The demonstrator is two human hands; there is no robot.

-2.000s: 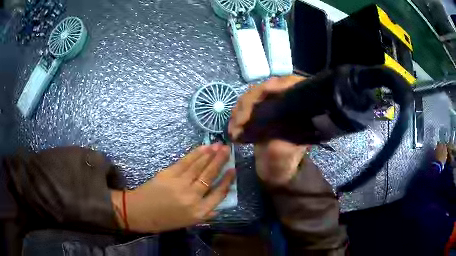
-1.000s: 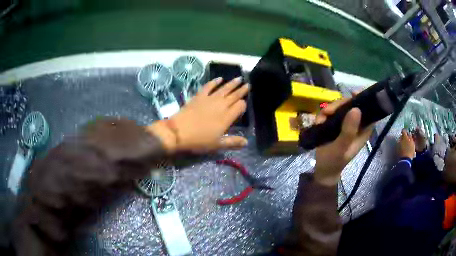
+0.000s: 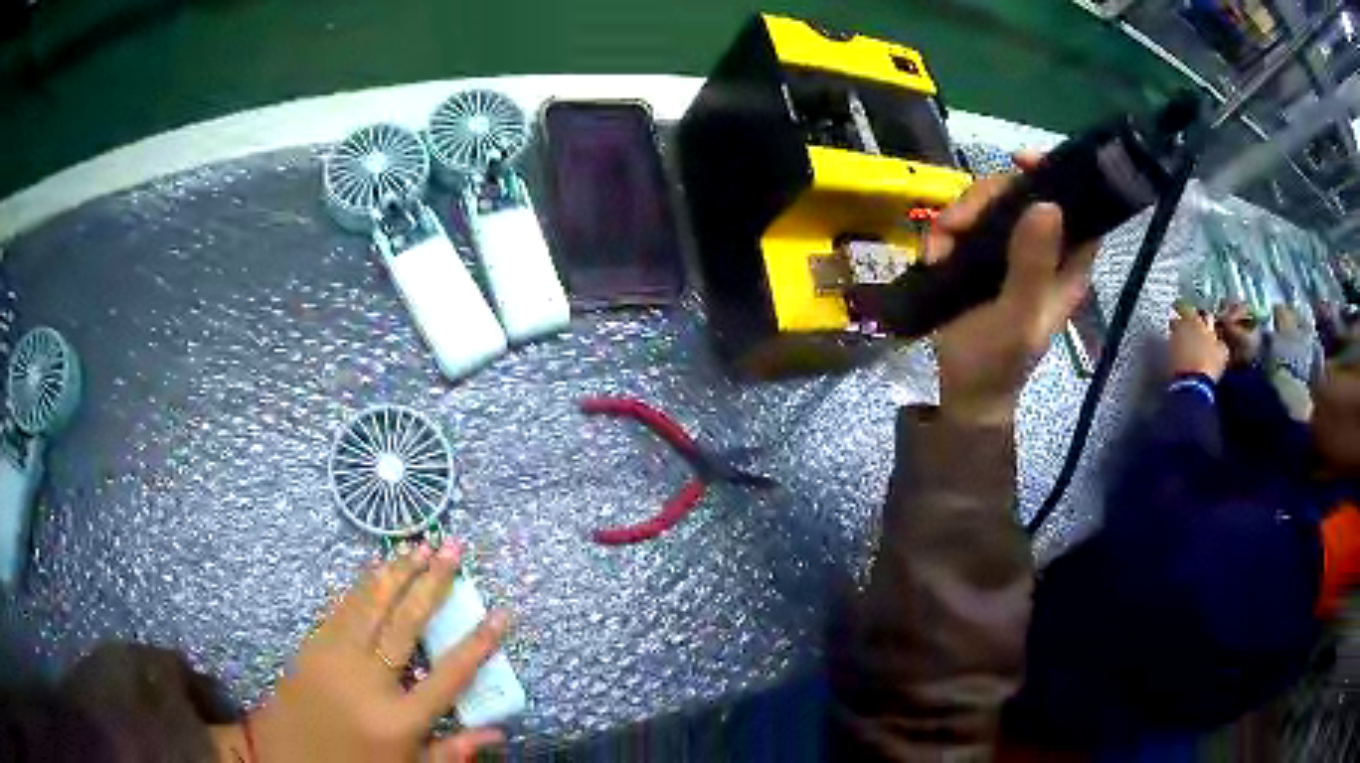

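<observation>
A pale aqua fan [image 3: 391, 468] lies on the mat at lower centre-left, its handle [image 3: 480, 678] towards me. My left hand [image 3: 366, 656] lies over the neck and upper handle, fingers apart and fingertips at the neck, which they partly hide. My right hand [image 3: 1014, 298] is closed around the black electric screwdriver [image 3: 970, 268]. The screwdriver's lower end is at the front of the black and yellow screw feeder [image 3: 798, 246]; its tip and any screw cannot be made out.
Two fans [image 3: 448, 306] [image 3: 522, 261] lie at the back beside a black smartphone [image 3: 609, 201]. Red-handled cutters [image 3: 656, 514] lie mid-mat. Another fan [image 3: 42, 380] is at the left edge. The green conveyor [image 3: 373, 45] runs behind. A neighbouring person's hands [image 3: 1198, 346] are at right, and a black cable hangs at right.
My left hand has moved from over the smartphone down to the near fan's neck. My right hand still holds the screwdriver at the feeder. The view has shifted, uncovering the phone.
</observation>
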